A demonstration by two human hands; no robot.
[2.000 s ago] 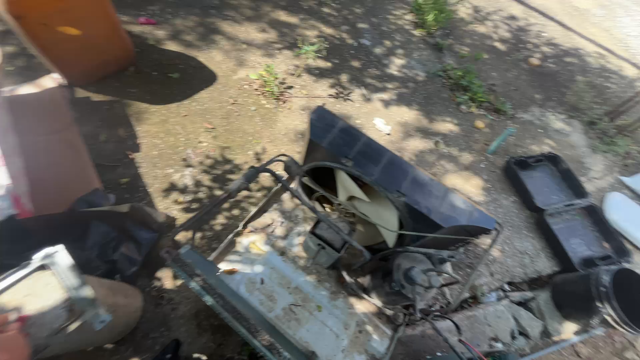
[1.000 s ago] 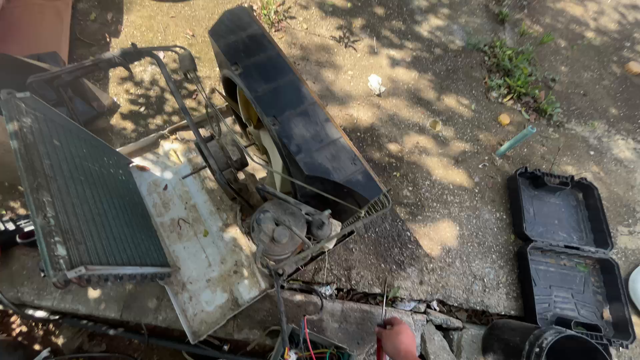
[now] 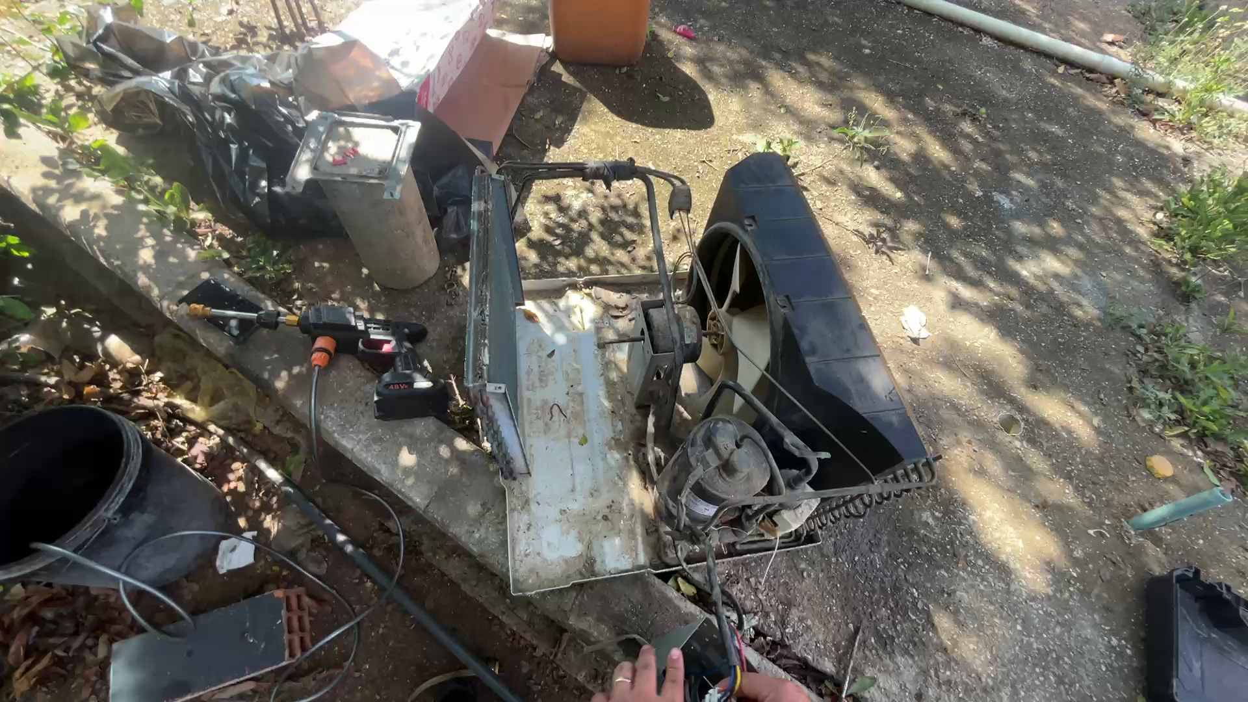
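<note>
An opened air conditioner chassis with a dirty metal base pan lies on the ground. On it are a fan motor, a cream fan inside a black shroud, a round compressor and an upright finned coil. Colored wires run down from it to the bottom edge. My left hand rests its fingertips on a grey plate beside them. Just right of the wires is my right hand, largely cut off by the frame, so its grip is unclear.
A cordless pressure washer gun lies on the concrete curb at left, near a black bucket and a brick. Behind stand a cylinder with a square flange, black plastic bags and an orange pot. A black case is lower right.
The view has shifted left. One second ago a hand with a red-handled tool showed at the bottom edge; now both hands are at the wires, and that tool is not visible.
</note>
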